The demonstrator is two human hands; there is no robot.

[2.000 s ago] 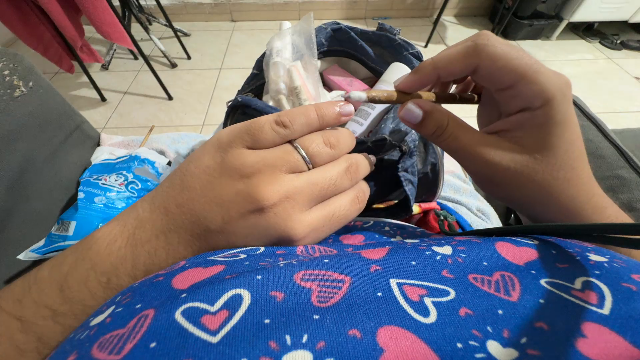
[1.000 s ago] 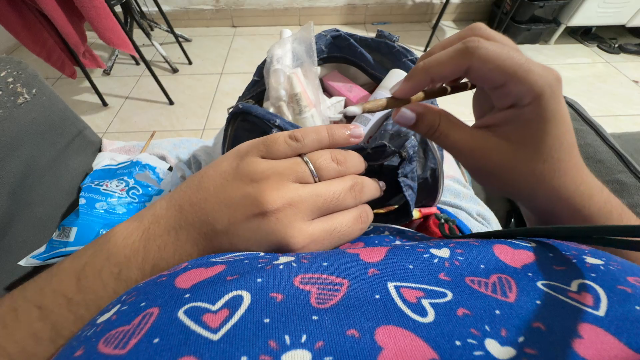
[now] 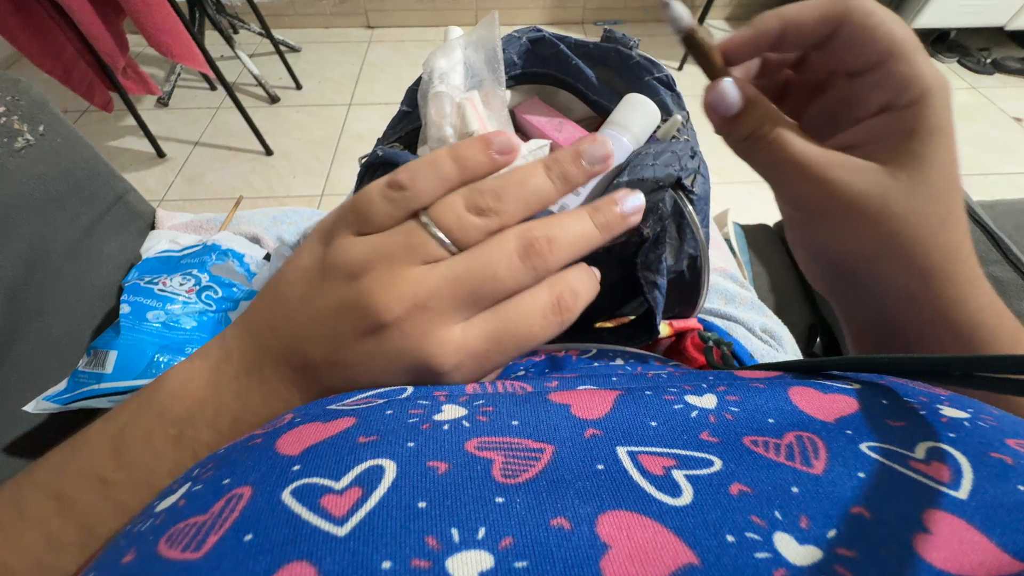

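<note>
My left hand (image 3: 464, 264), with a ring on one finger, lies palm down with its fingers spread over the near side of an open dark blue bag (image 3: 552, 48). Some of its nails look pale and coated. Raised at the upper right, my right hand (image 3: 848, 120) pinches a thin brown stick (image 3: 700, 48) whose tip is wrapped in white, likely cotton. Inside the bag are a clear plastic pouch (image 3: 456, 88) with small items, a pink block (image 3: 548, 122) and a white capped bottle (image 3: 628, 124).
A blue cotton package (image 3: 176, 296) lies on a towel (image 3: 272, 224) at the left, near a grey cushion (image 3: 64, 240). Black metal chair legs (image 3: 232, 88) with a red cloth (image 3: 104, 40) stand on the tiled floor. A dark cord (image 3: 904, 364) crosses at the right.
My right hand has lifted away from the left hand's fingers, up and to the right, still with the stick. The fingers of my left hand have spread apart.
</note>
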